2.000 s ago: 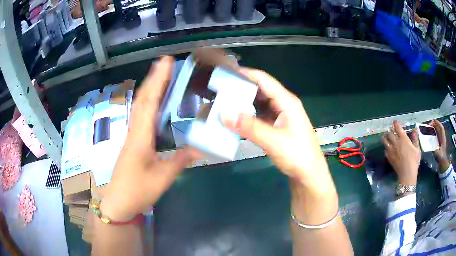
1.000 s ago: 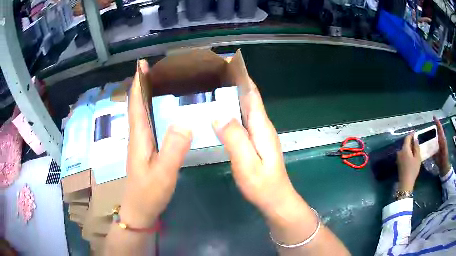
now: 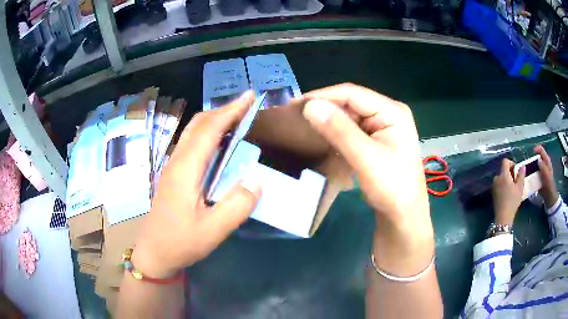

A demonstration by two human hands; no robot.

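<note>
A light blue and white folding carton [image 3: 289,199] with a brown inside is held open in front of me, its open end with flaps facing me. My left hand [image 3: 199,187] grips its left side, thumb on the white flap. My right hand [image 3: 373,143] is at its upper right, fingers and thumb pinched at the brown-lined edge. Two cartons [image 3: 224,78] stand side by side on the belt just beyond. A fanned pile of carton blanks [image 3: 90,168] lies at left with brown flaps sticking out.
Scissors with red handles [image 3: 438,176] lie at right. A neighbour's hands [image 3: 511,193] hold a white device [image 3: 529,169]. Pink small parts [image 3: 28,252] lie on a white sheet at far left, near a metal post [image 3: 31,118]. A blue bin [image 3: 501,43] is at upper right.
Two cartons now show standing on the belt. The carton in my hands is tilted with its flaps apart, and my right hand has moved up and right. The blanks at left are spread more.
</note>
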